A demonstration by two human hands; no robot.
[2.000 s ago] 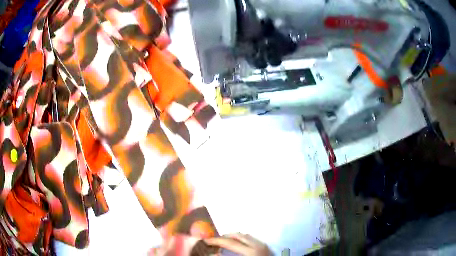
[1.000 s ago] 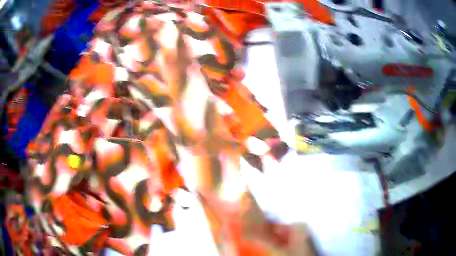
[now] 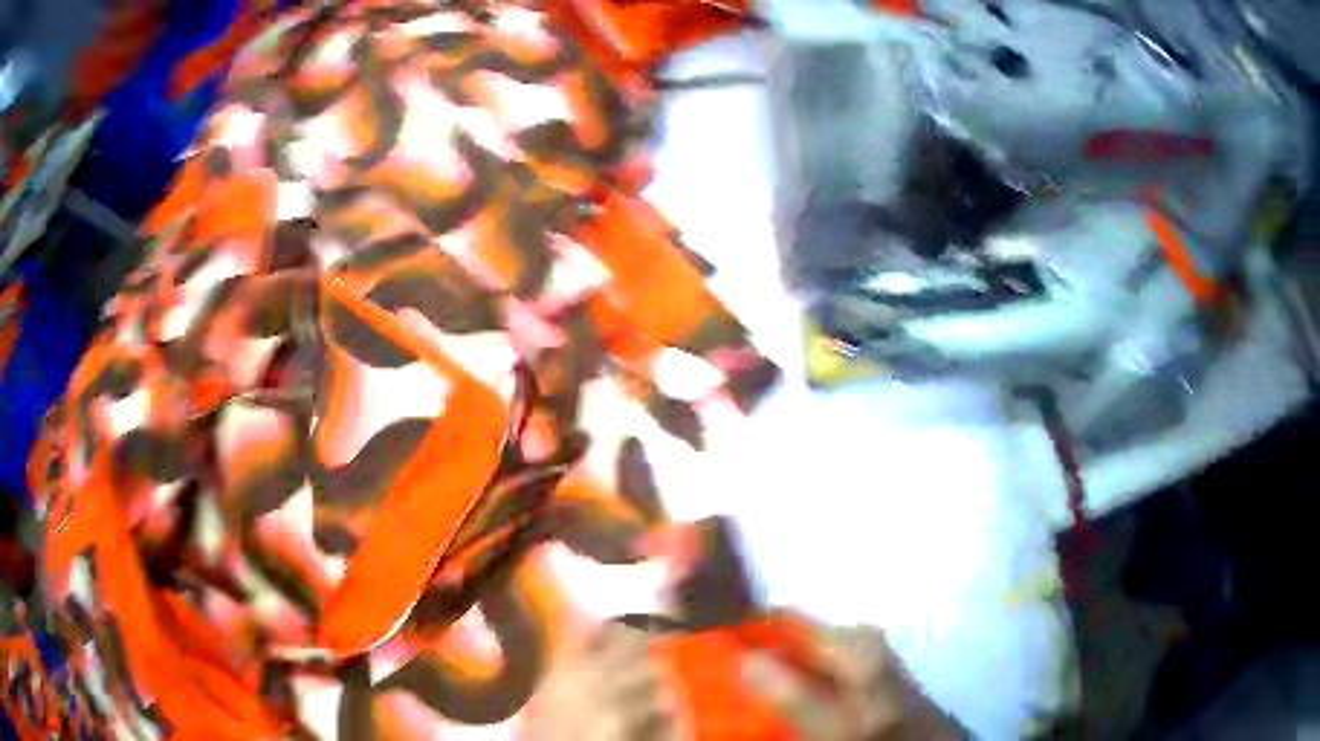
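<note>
The large layered pile of patterned fabric [image 3: 434,290], in brown, pink, orange and cream waves, fills the left and middle. A long orange panel [image 3: 413,521] with a pale edge lies folded on it. At the bottom edge, a blurred hand, seemingly my right hand [image 3: 866,683], is partly cut off and holds an orange piece [image 3: 724,673]. A blurred skin-toned patch left of that piece may be my left hand [image 3: 597,698]; its fingers cannot be made out.
The grey-white sewing machine [image 3: 1013,340] stands at the upper right, with an orange strip [image 3: 1184,258] around its body and a yellow patch [image 3: 828,358] by the needle area. The white tabletop [image 3: 898,507] is in front. A red cord [image 3: 1071,471] hangs at its edge, above a dark floor.
The view has swung left, so the machine sits further right than two seconds ago. The long patterned strip no longer lies stretched down to the hand; a folded orange panel shows on the pile.
</note>
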